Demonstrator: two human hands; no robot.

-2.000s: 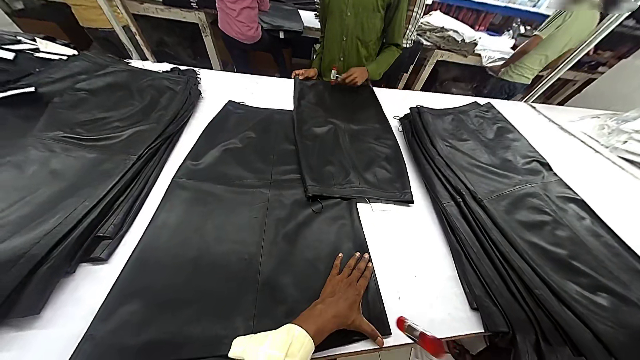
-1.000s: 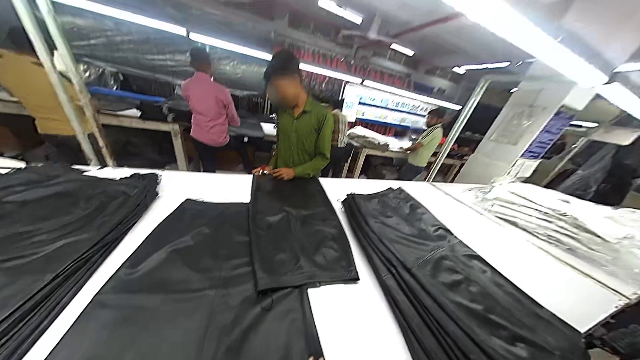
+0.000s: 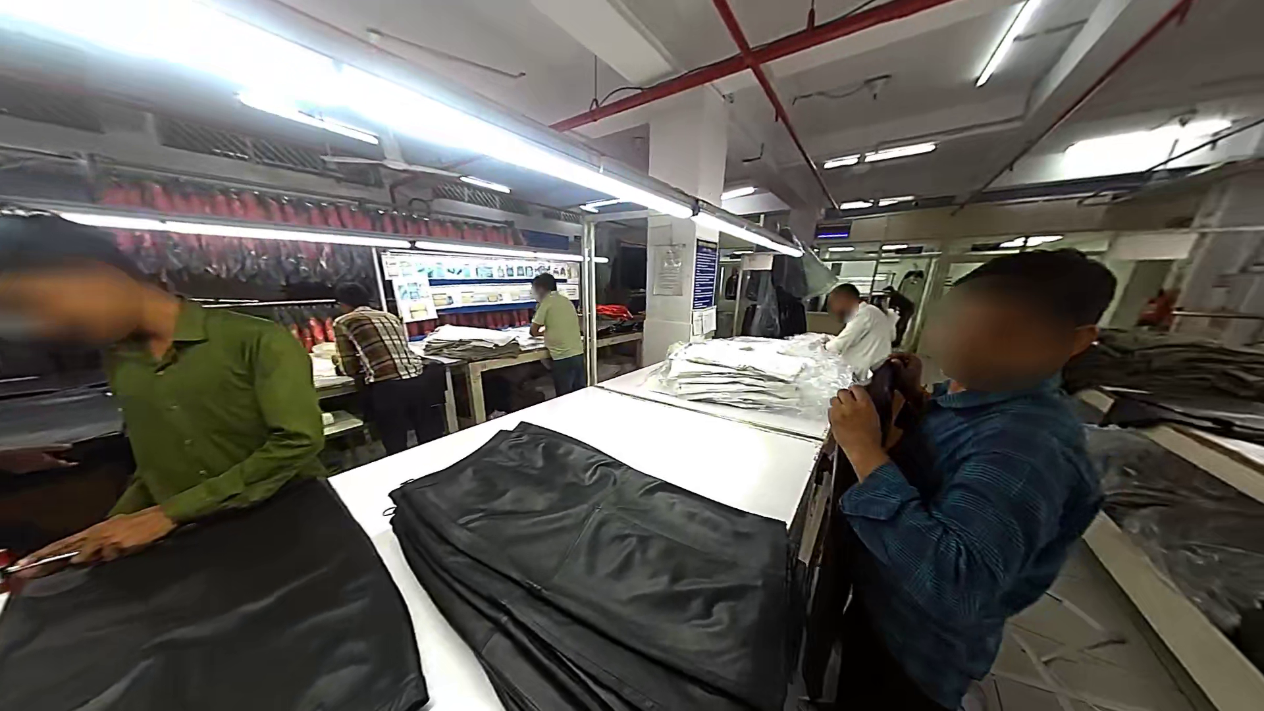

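Neither my left hand nor my right hand shows in the head view. A stack of black leather-like garments (image 3: pixel 602 563) lies on the white table (image 3: pixel 681 439) at the centre, its layers fanned along the left side. At the lower left, another black garment (image 3: pixel 227 612) lies flat in front of a person in a green shirt (image 3: pixel 212 405). That person's hands are at its edge, with a small red and metal tool (image 3: pixel 44 561) by the fingers; its kind cannot be told.
A person in a blue checked shirt (image 3: pixel 973 504) stands close at the table's right side, holding something dark. Plastic-wrapped garments (image 3: pixel 746 373) are piled at the far end. Other people work at tables behind. A metal post (image 3: pixel 591 306) rises beyond the table.
The view has swung up and to the right. My hand, spread on the large black garment two seconds ago, is out of view. The person in blue has come into view.
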